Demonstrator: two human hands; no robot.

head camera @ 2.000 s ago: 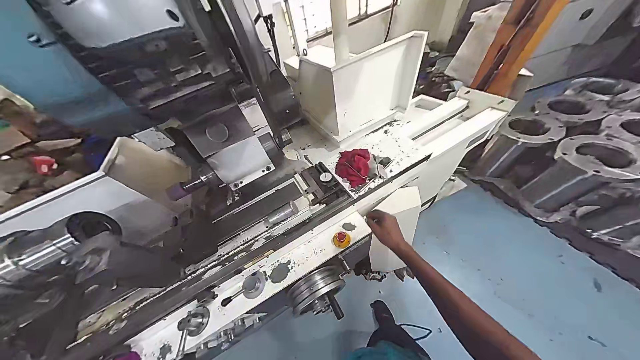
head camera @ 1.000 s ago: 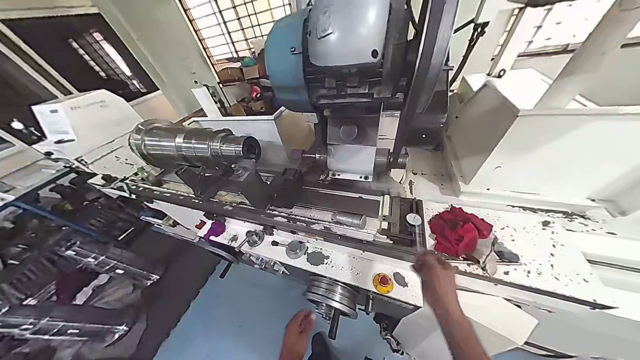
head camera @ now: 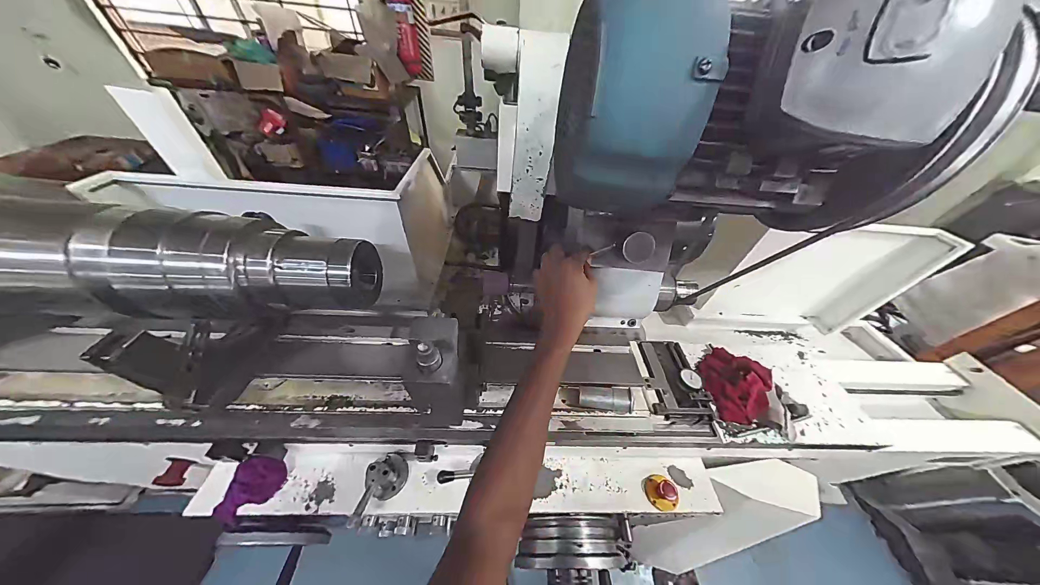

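Note:
My left hand (head camera: 565, 284) reaches up to the grinding spindle housing (head camera: 626, 284), its fingers bent at the housing's left side. A thin line shows by the fingers; whether they grip anything is unclear. Just left of the hand is a small purple grinding wheel (head camera: 494, 283). Further left lies a stepped, bored steel cylinder (head camera: 244, 260). Below the spindle, a short metal cylinder (head camera: 605, 398) rests on the machine bed near a dial indicator (head camera: 691, 379). A red cloth (head camera: 735, 383) lies to the right of the indicator. My right hand is outside the view.
A blue-grey motor housing (head camera: 642, 106) hangs above the spindle. In front are a lever knob (head camera: 386, 475), a red emergency stop button (head camera: 662, 491) and a metal handwheel (head camera: 573, 543). A steel block (head camera: 435, 357) stands on the bed. A purple cloth (head camera: 256, 479) hangs at the front left.
My left hand, near the handwheel a second ago, is now up at the spindle. My right hand, earlier by the red cloth, has left the view. The view has moved closer to the spindle.

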